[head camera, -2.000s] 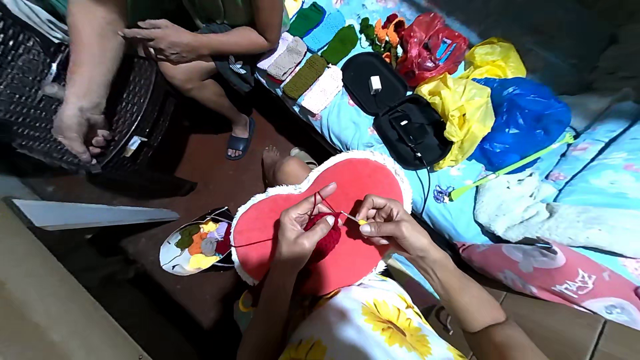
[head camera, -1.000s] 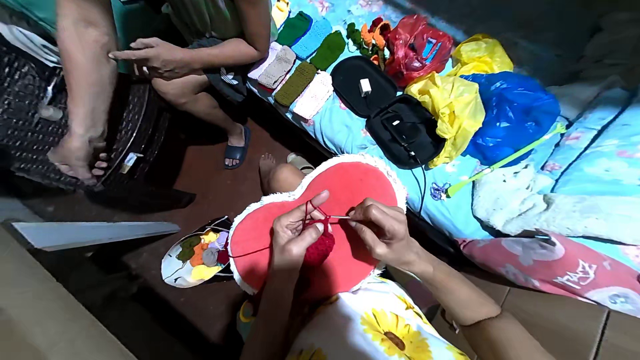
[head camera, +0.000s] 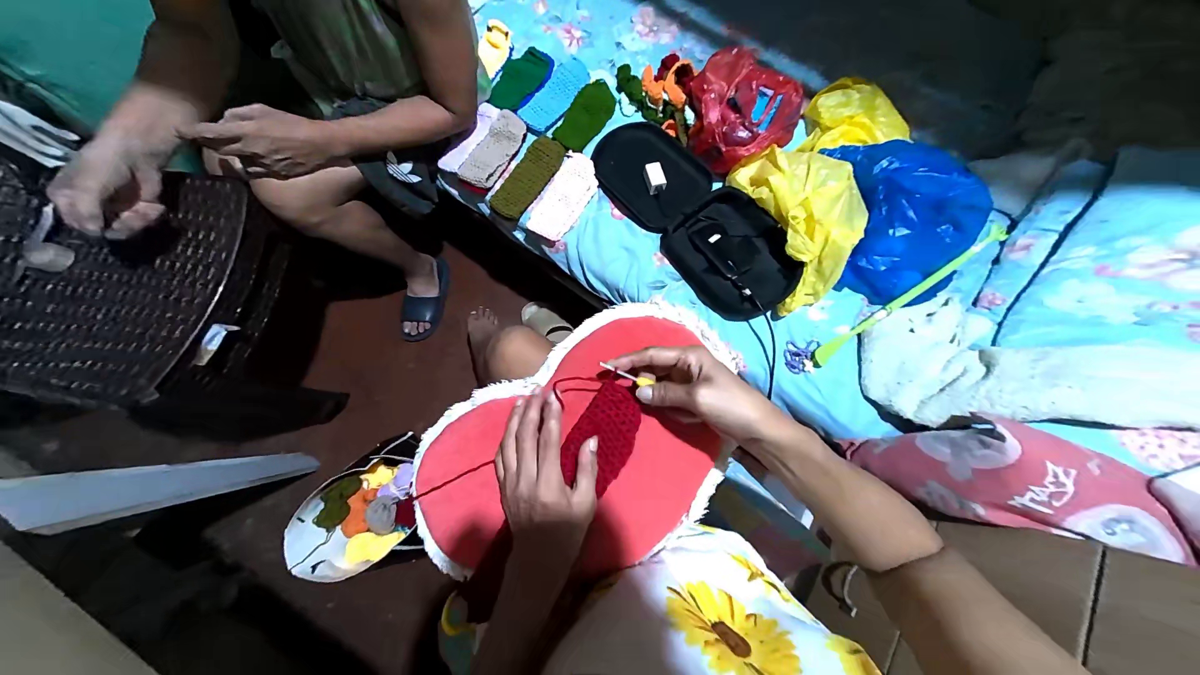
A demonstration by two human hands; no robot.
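Observation:
A dark red crocheted piece [head camera: 614, 431] lies on a red heart-shaped cushion [head camera: 469, 483] with a white fluffy edge, on my lap. My left hand [head camera: 546, 459] rests on the piece's left side, palm down with the fingers extended. My right hand [head camera: 689, 389] holds a crochet hook [head camera: 623, 374] with a yellow grip at the piece's upper end. Dark red yarn [head camera: 457, 480] runs from under my left hand leftward to a bag of yarn balls [head camera: 305, 530] at the cushion's left side.
Another person [head camera: 272, 141] sits at the upper left by a dark woven chair [head camera: 112, 291]. Crocheted rectangles [head camera: 528, 178], an open black case [head camera: 731, 253], plastic bags [head camera: 909, 206] and a green stick [head camera: 909, 295] lie on a bed with a floral cover. A white slat [head camera: 159, 487] juts in from the left.
My left hand has gone from pinching the yarn and work to lying flat over the piece, which now shows spread out. The other person's hands have shifted.

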